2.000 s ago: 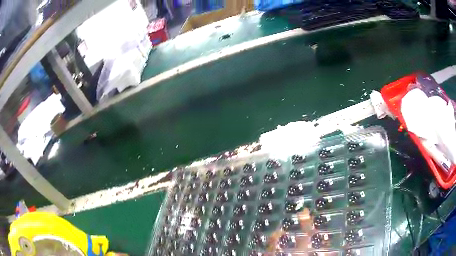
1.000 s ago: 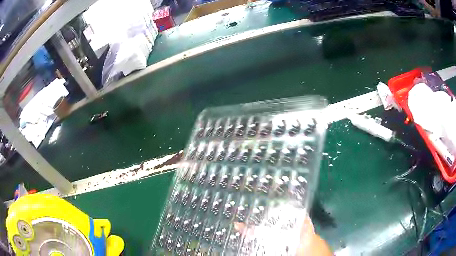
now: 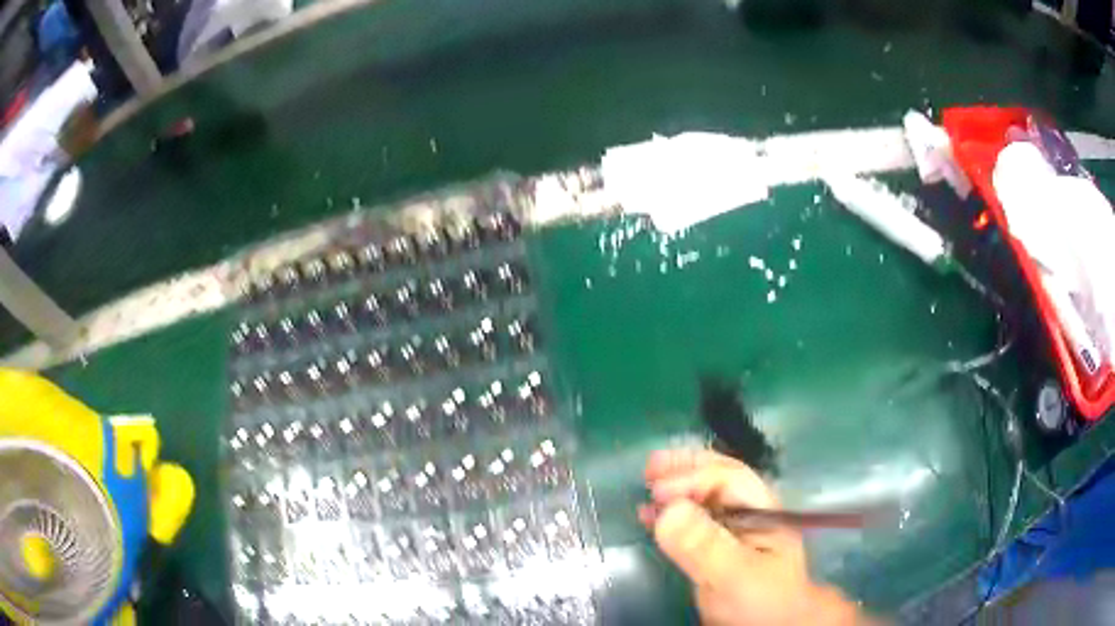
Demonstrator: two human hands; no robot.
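A large clear blister tray (image 3: 391,355) lies flat in front of me, with rows of pockets holding small dark modules with white spots. Glare covers its lower part. My right hand (image 3: 734,532) is just right of the tray and holds a thin dark tool like tweezers (image 3: 807,519) between thumb and fingers. The tool points to the right; its tips are blurred. A small pile of black parts (image 3: 734,422) lies on the green surface just above my right hand. My left hand is not in view.
A yellow-and-blue fan (image 3: 61,489) stands at the left. A white sheet (image 3: 691,177) lies behind the tray, with white bits near it. A white tube (image 3: 890,220), cables and a red-edged container (image 3: 1039,263) with white contents are at the right.
The tray was tilted and lifted by a hand; it now lies flat, further left. The white sheet and black pile are uncovered. My right hand now holds the thin tool. The view has shifted.
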